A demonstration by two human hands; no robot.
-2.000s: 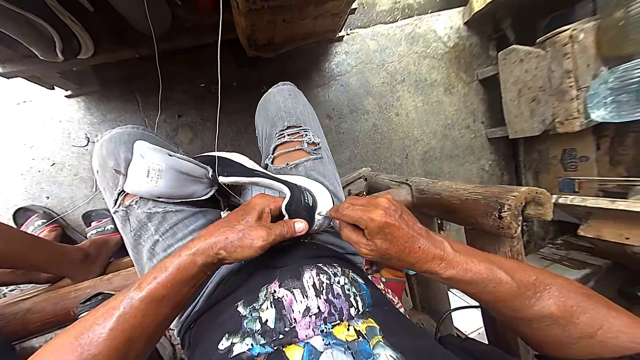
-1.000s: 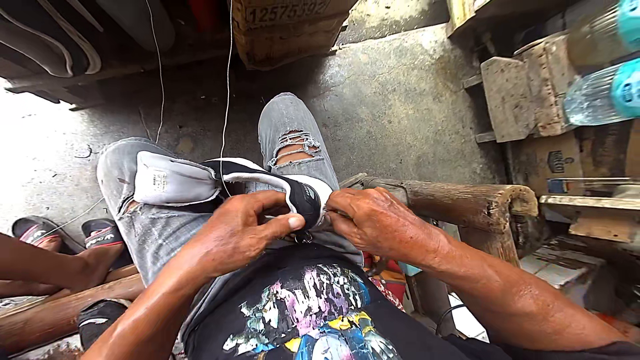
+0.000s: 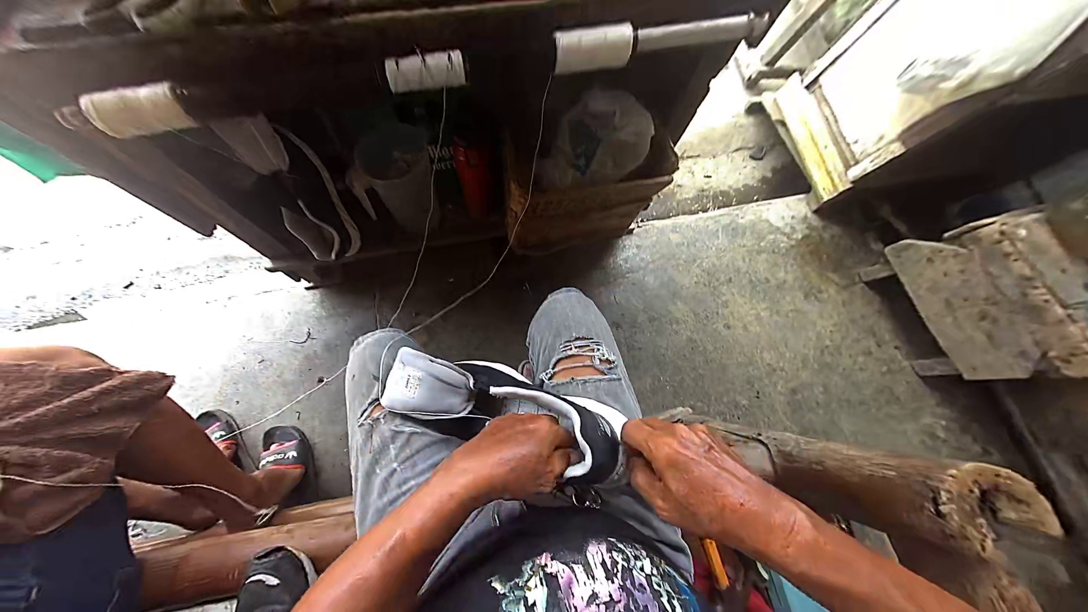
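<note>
A black and white shoe lies across my lap over grey ripped jeans, its heel end toward my right. The grey padded tongue is folded out at its left end, with white thread running up from it. My left hand grips the shoe's collar, with fingers inside the opening. My right hand pinches the outside of the heel end; whether it holds a small tool or thread is hidden. Below the shoe, by my waist, is a small dark metal item that I cannot make out.
Thread spools hang on a rod at a dark wooden stand, above a wooden crate. A log bench lies at right, an orange-handled tool beside my right forearm. Another person's legs and sandals are at left.
The view has tilted up, bringing in the spools and more of the other person. Both hands remain at the shoe's heel end; my left hand's fingers now reach deeper into the opening.
</note>
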